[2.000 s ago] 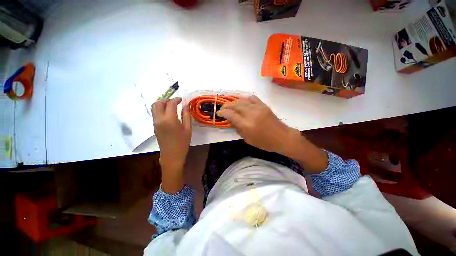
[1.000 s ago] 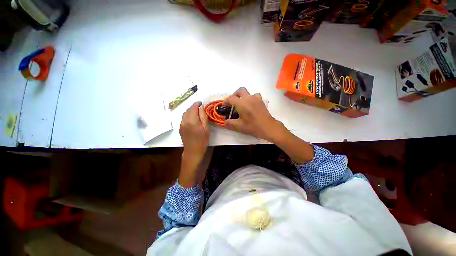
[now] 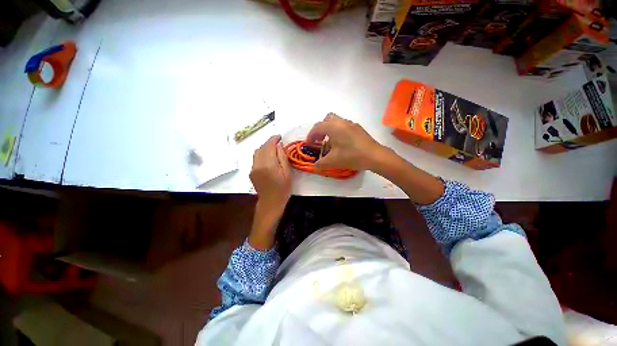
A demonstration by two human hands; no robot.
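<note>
A coiled orange cord (image 3: 338,173) lies flat on the white table in front of me, with a black end fitting (image 3: 311,151) inside its loops. My left hand (image 3: 271,167) rests at the coil's left end, fingers against it. My right hand (image 3: 343,144) is over the coil's middle, thumb and fingers pinched at a thin pale band around it; the fingertips partly hide the band and the fitting. A clear or pale bag seems to lie under the coil.
A printed carton (image 3: 469,128) lies right of my hands. More cartons (image 3: 427,30) stand at the back right, and a white-sided one (image 3: 575,116) at far right. A yellow-green knife (image 3: 254,127) and white slip (image 3: 215,164) lie left. A tape dispenser (image 3: 51,65) is far left.
The view has shifted. My right hand has moved from the coil's right part to its middle and pinches the band. The coil's right loops now show below my right hand.
</note>
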